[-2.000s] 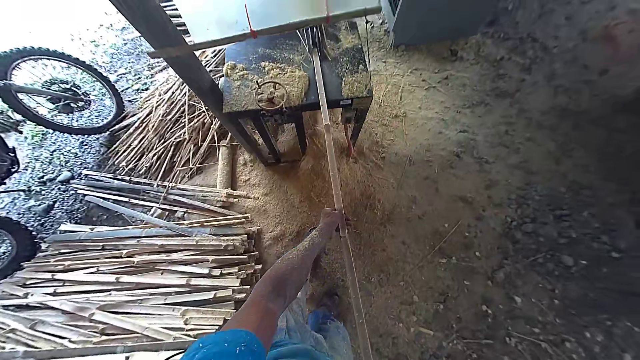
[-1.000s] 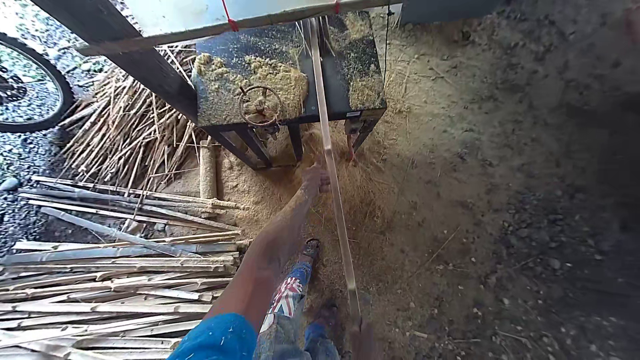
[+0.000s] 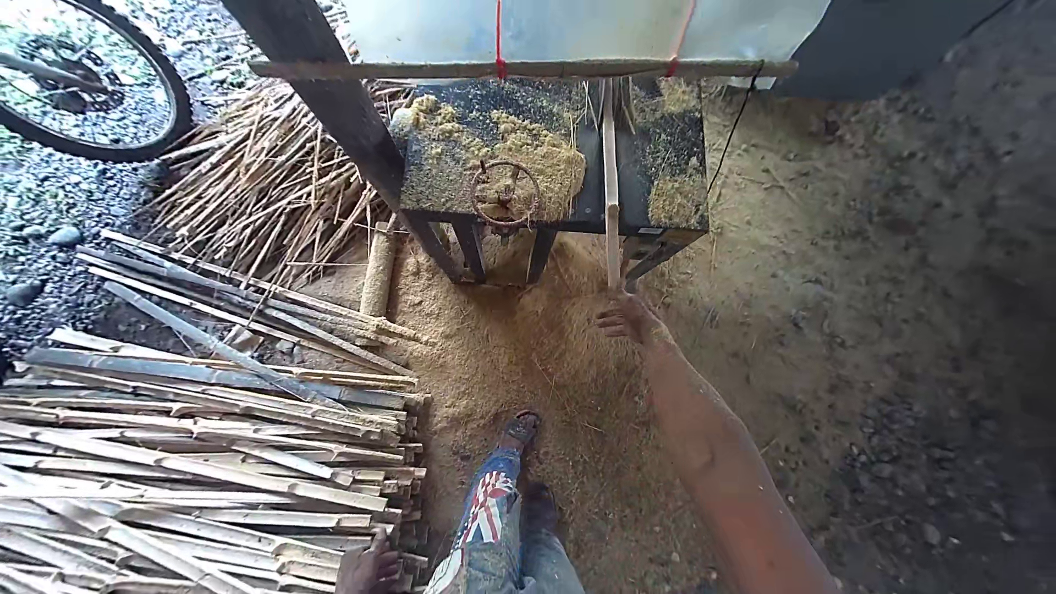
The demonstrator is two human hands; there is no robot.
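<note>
A split bamboo strip (image 3: 611, 173) lies lengthwise over the sawdust-covered metal machine table (image 3: 549, 107), its near end sticking out past the front edge. My right hand (image 3: 624, 318) is at that near end, palm against it with the fingers spread to the left; a firm grip does not show. At the bottom, my left hand (image 3: 369, 568) touches the right ends of the stacked split bamboo strips (image 3: 206, 478); whether it grips one is not plain. The strip's far end is hidden under the pale sheet (image 3: 577, 33).
A rusty handwheel (image 3: 505, 194) sits at the table's front. A dark post (image 3: 330, 99) slants at its left. Beyond lie a pile of thin offcuts (image 3: 256, 181), a short bamboo piece (image 3: 379, 272) and a two-wheeler's wheel (image 3: 177, 107). Sawdust (image 3: 470, 363) covers the ground.
The bamboo strip has moved forward into the machine; its near end earlier reached the bottom of the view. My right hand is now at that end, and my left hand is down at the stack.
</note>
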